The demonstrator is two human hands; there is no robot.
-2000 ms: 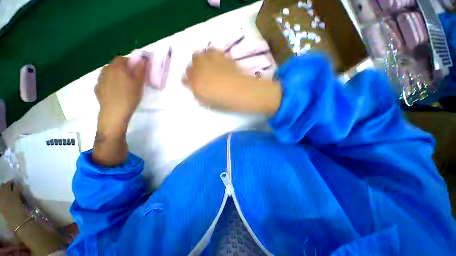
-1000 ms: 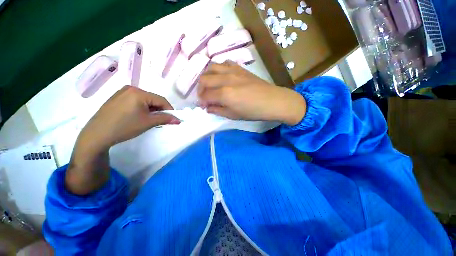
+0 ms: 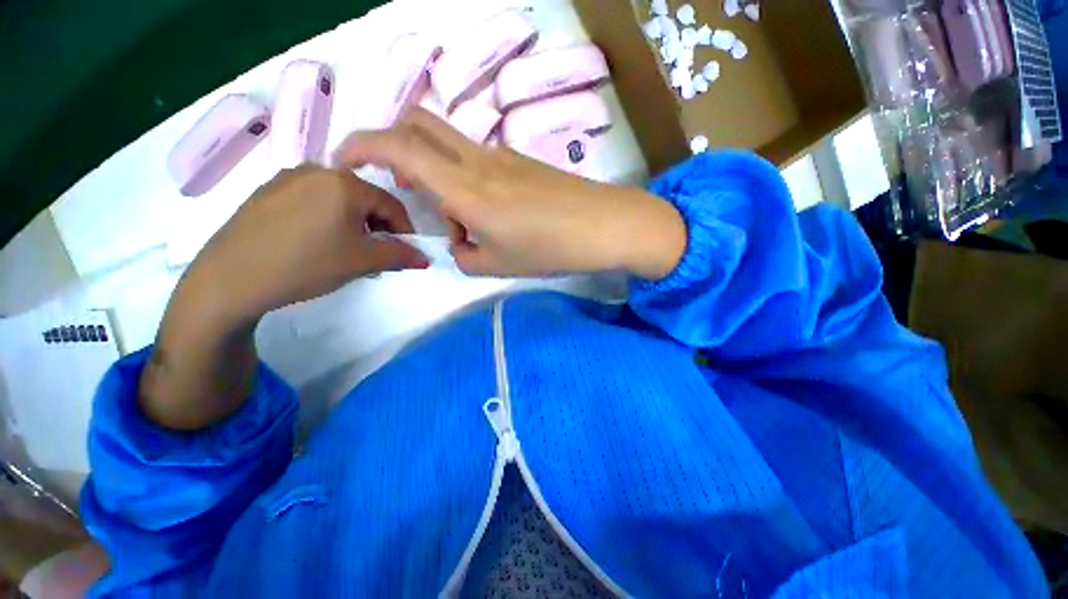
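Several pink devices [image 3: 552,73] lie on the white table in an uneven row beyond my hands. Two stand apart at the left, each with a small dark window at one end. My left hand [image 3: 307,228] is in front of them, thumb and fingers pinched on a thin white strip [image 3: 431,247]. My right hand [image 3: 504,201] is close beside it, its fingers stretched over towards my left knuckles and its thumb near the strip's other end. Whether the right hand grips anything is hidden.
An open cardboard box [image 3: 750,111] with scattered white pieces [image 3: 685,49] is at the upper right. Clear blister trays [image 3: 954,129] of pink devices are beyond it. The green belt [image 3: 105,76] runs along the upper left. A label sheet [image 3: 59,386] lies left. Part of a person shows bottom left.
Since one second ago, my right hand has moved left and its fingers have stretched out over my left hand. Earlier, both hands were among the devices; they then came together nearer my body.
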